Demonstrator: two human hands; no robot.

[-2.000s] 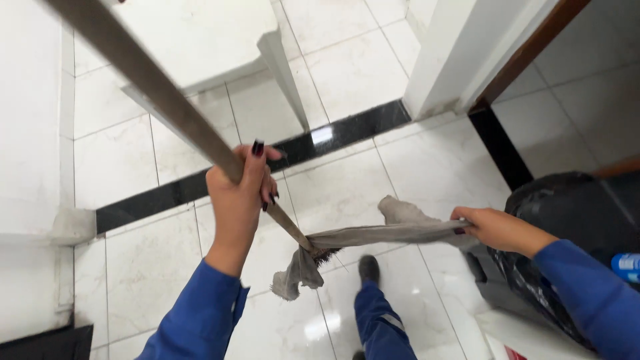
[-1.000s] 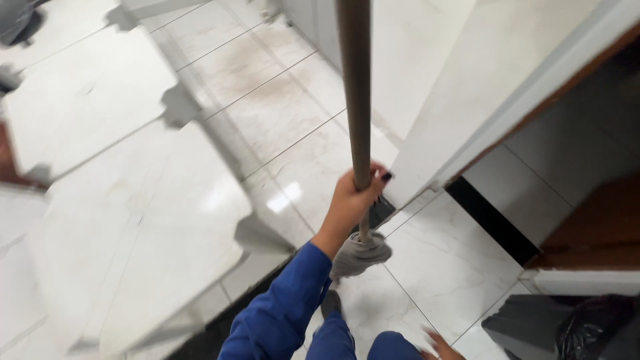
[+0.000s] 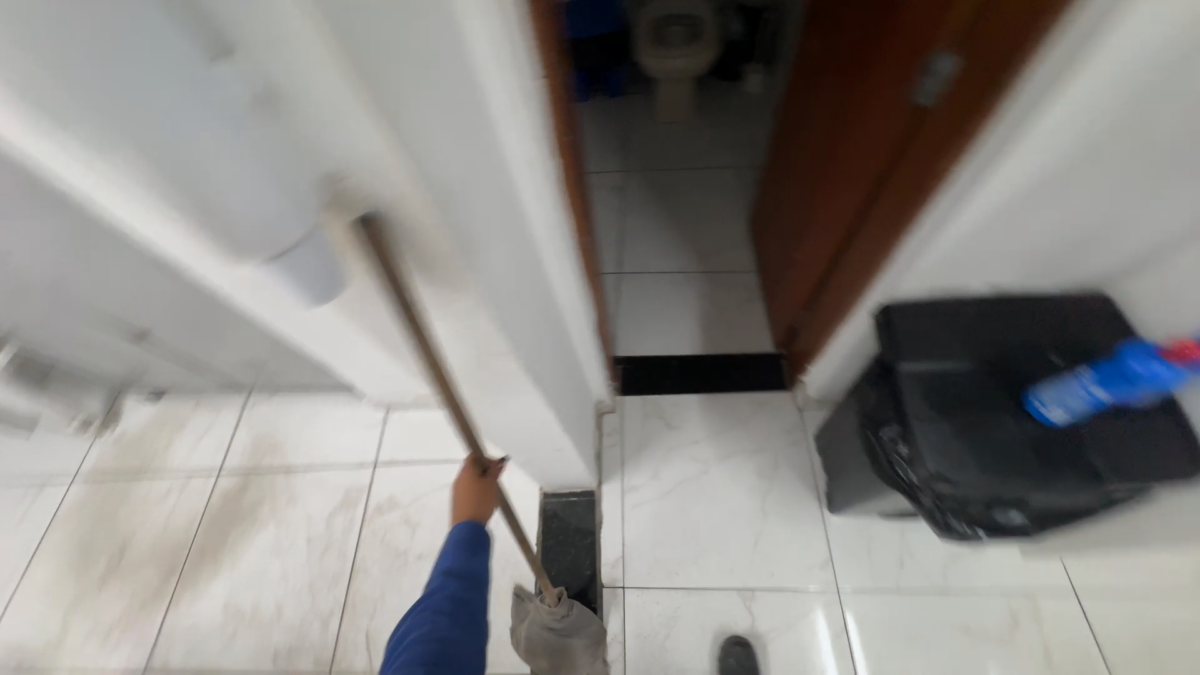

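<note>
My left hand (image 3: 476,491), in a blue sleeve, is closed around a long wooden pole (image 3: 422,347) that leans up toward the white wall. At the pole's lower end a grey cloth (image 3: 560,634) is bunched over the head, close to the dark stone strip (image 3: 568,539) in the floor. The cloth hides what is under it. My right hand is out of the frame.
A black lidded bin (image 3: 1003,403) with a bag stands at the right, a blue bottle (image 3: 1097,384) on its lid. Ahead, a brown door (image 3: 844,178) stands ajar before a toilet (image 3: 677,42). Brownish smears mark the floor tiles (image 3: 187,534) at left.
My right hand, on the cloth two seconds ago, has left the view. The cloth, earlier stretched out sideways, now hangs bunched at the pole's end. The view has swung toward the doorway.
</note>
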